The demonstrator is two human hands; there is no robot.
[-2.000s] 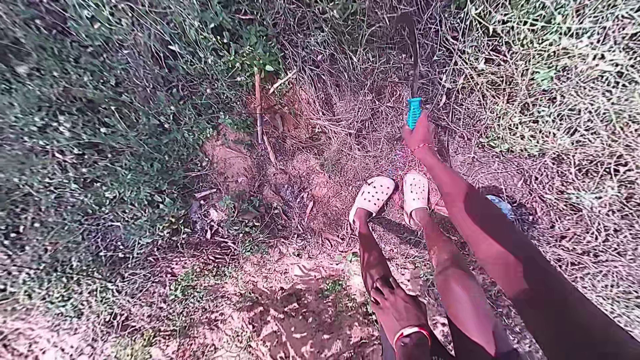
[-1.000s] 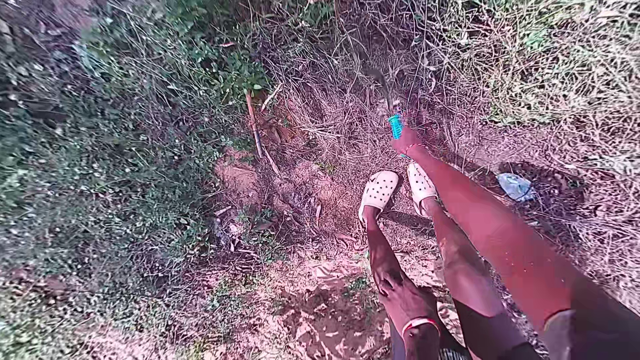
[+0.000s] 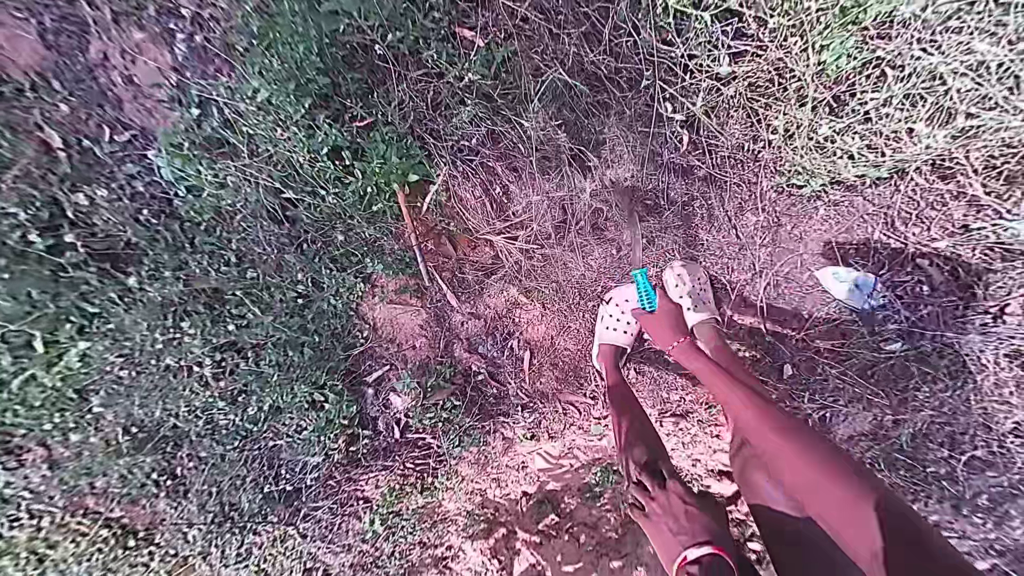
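My right hand (image 3: 662,322) is closed around the turquoise ribbed handle of a bladed hand tool (image 3: 644,290), just above my light clogs. Its thin dark metal part points away from me over dry grass, and its far end blurs into the ground, so its shape is unclear. My left hand (image 3: 668,508) rests on my left leg near the knee, its fingers spread and no object seen in it. A pale clog with holes (image 3: 618,318) is on my left foot, and the other clog (image 3: 688,286) is beside the tool's handle.
Green weeds (image 3: 240,320) cover the left side. A thin wooden stick (image 3: 414,236) leans on bare reddish soil left of my feet. Tangled dry grass (image 3: 880,136) spreads over the upper right. A crumpled whitish plastic piece (image 3: 851,288) lies to the right of my feet.
My right hand has drawn back toward my feet with the tool, from beyond the clogs to right over them. My left hand stays on my leg.
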